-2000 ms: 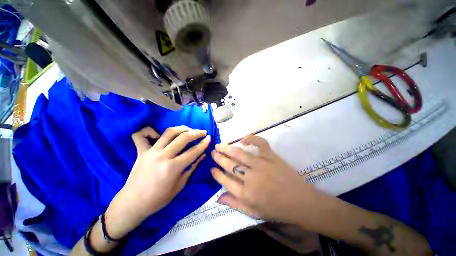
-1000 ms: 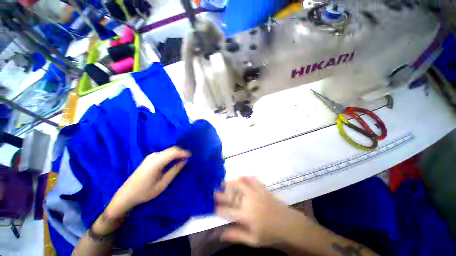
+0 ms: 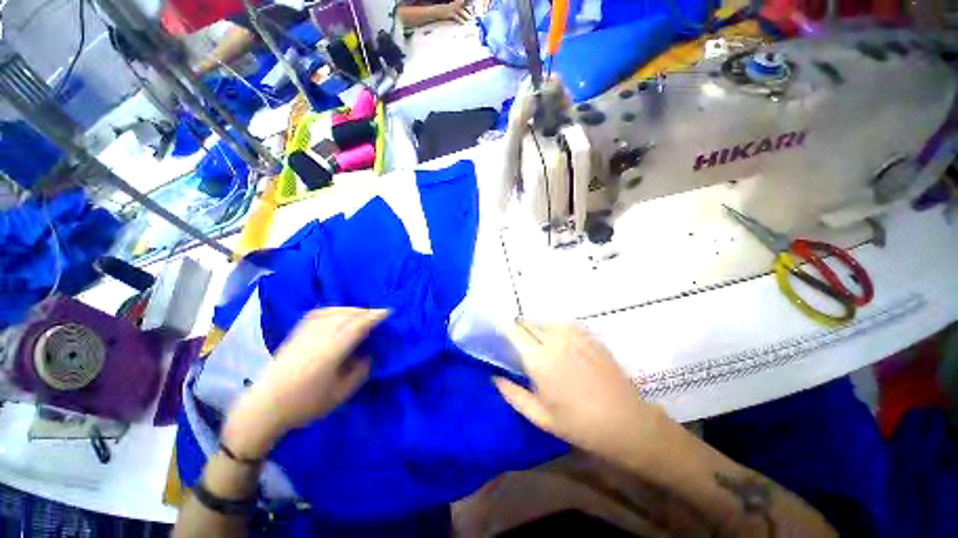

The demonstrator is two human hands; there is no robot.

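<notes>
The royal-blue garment cloth (image 3: 420, 431) lies bunched on the white table left of the machine, its front part hanging over the table edge. A pale grey-blue area of cloth (image 3: 485, 334) shows by my right fingers. My left hand (image 3: 320, 363) is over the cloth, blurred; whether it grips is unclear. My right hand (image 3: 573, 384) holds the pale edge between thumb and fingers. The off-white HIKARI machine head (image 3: 735, 137) stands behind, its needle area (image 3: 567, 240) free of the cloth.
Scissors with red and yellow loops (image 3: 814, 275) lie on the machine bed. A printed ruler (image 3: 777, 352) runs along the front edge. A yellow-green basket (image 3: 305, 189) holds pink and black cones. A purple machine (image 3: 84, 363) stands far left. Another person's hand (image 3: 446, 13) shows at the top.
The cloth has come away from the needle toward the left front and been turned, showing a pale part. My right hand has moved up onto it. The view has swung left and widened.
</notes>
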